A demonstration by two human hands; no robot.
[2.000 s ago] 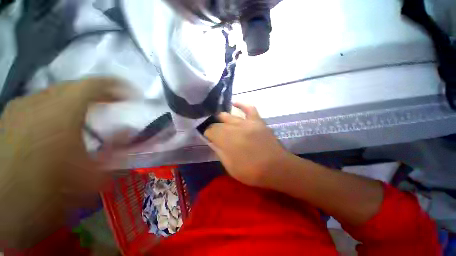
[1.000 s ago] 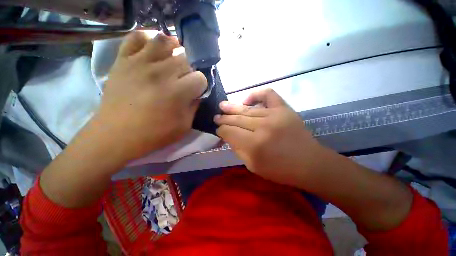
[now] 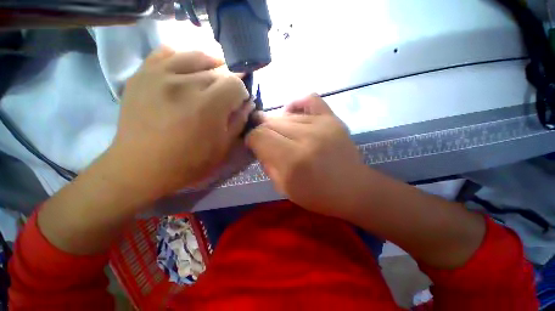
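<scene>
A dark band (image 3: 250, 119) of the garment piece is pinched between my two hands, just below the ribbed grey cylindrical attachment (image 3: 244, 37). My left hand (image 3: 182, 112) is closed on it from the left and hides most of it. My right hand (image 3: 307, 152) holds its near end with the fingertips. The pale cloth of the garment piece (image 3: 73, 103) lies bunched at the left, under and beyond my left hand. The needle area is partly hidden by the machine head and my left hand.
The machine head (image 3: 79, 12) crosses the upper left. The ruler strip (image 3: 420, 141) runs along the front edge of the white machine bed (image 3: 377, 79). A red crate (image 3: 135, 261) with fabric scraps (image 3: 181, 250) is below left. Dark cords (image 3: 535, 67) hang at right; pale cloth (image 3: 517, 194) lies lower right.
My left hand has come from the near left onto the dark band, beside my right hand. The band is now folded small between the fingers. The view has shifted, showing more of the cylindrical attachment.
</scene>
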